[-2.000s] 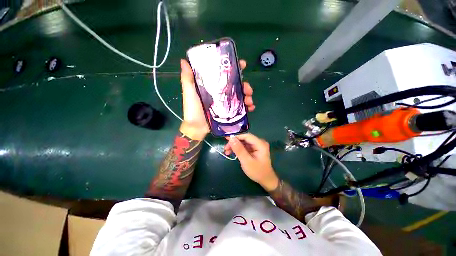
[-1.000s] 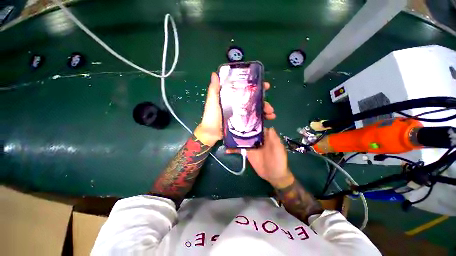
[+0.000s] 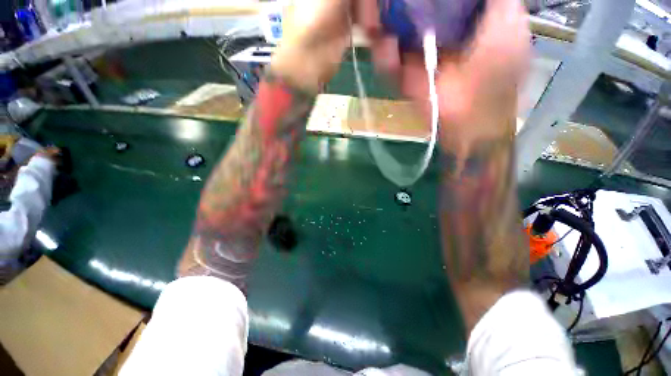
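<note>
The smartphone [image 3: 434, 18] is raised at the top edge, blurred and partly cut off. A white charging cable [image 3: 431, 95] hangs from its lower end in a loop. My left hand [image 3: 320, 33] is at its left side, cut off by the top edge, with fingers around the phone. My right hand [image 3: 482, 73] is blurred and is at the phone's lower right, against it. A black cylinder cover [image 3: 281, 233] lies on the green belt [image 3: 346, 272] beside my left forearm. Pale-faced housings [image 3: 403, 197] lie farther back on the belt.
The orange screwdriver [image 3: 541, 242] and black hoses are at the right, beside the white feeder machine [image 3: 633, 250]. A grey post [image 3: 581, 81] stands behind my right arm. Another person's sleeve [image 3: 33, 191] is at the far left. Cardboard [image 3: 66, 316] is lower left. Small screws dot the belt.
Both hands and the phone have risen to the top of the picture. The view has tilted up, showing the far ledge and another worker's arm. The cable still hangs from the phone.
</note>
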